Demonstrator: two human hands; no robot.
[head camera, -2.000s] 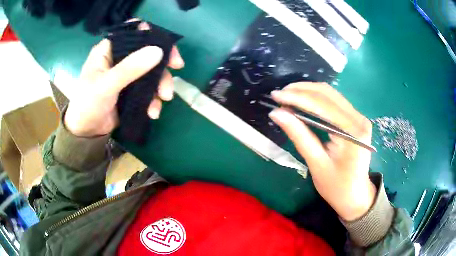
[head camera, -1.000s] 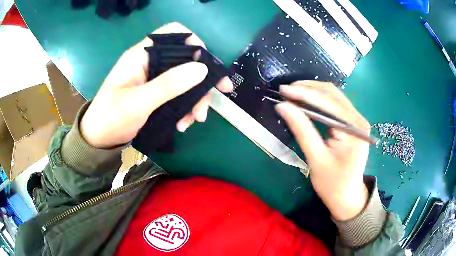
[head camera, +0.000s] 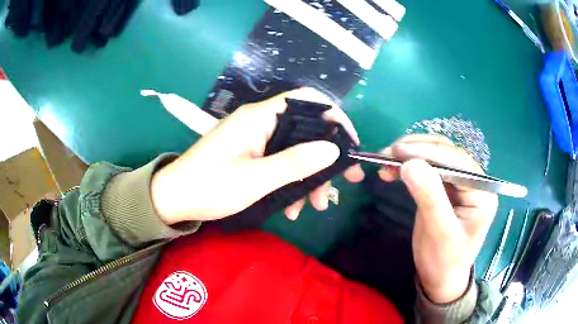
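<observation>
My left hand (head camera: 253, 161) holds a stack of black ribbed strips (head camera: 304, 130) in front of my chest, with the thumb pressed on top. My right hand (head camera: 447, 196) holds silver tweezers (head camera: 469, 179) pointing left. The tweezer tips meet the right edge of the strips beside my left thumb. A tiny light speck shows at the tips; whether it is a metal part I cannot tell. The black sheet (head camera: 285, 54), speckled with tiny metal parts, lies beyond my left hand. A loose heap of tiny metal parts (head camera: 466, 133) lies beyond my right hand.
More black strips (head camera: 70, 22) lie at the far left. White tape strips (head camera: 329, 31) cross the sheet's far end. A long white strip (head camera: 184, 112) runs partly under my left hand. A blue plastic holder (head camera: 561, 95), thin tools (head camera: 500, 243) and clear plastic (head camera: 558, 259) are at the right. A cardboard box (head camera: 22, 183) stands left.
My left hand has moved right with the strips, towards the tweezers. The tweezers have left the black sheet and now meet the strips' edge. The view has shifted, so the bench things appear displaced.
</observation>
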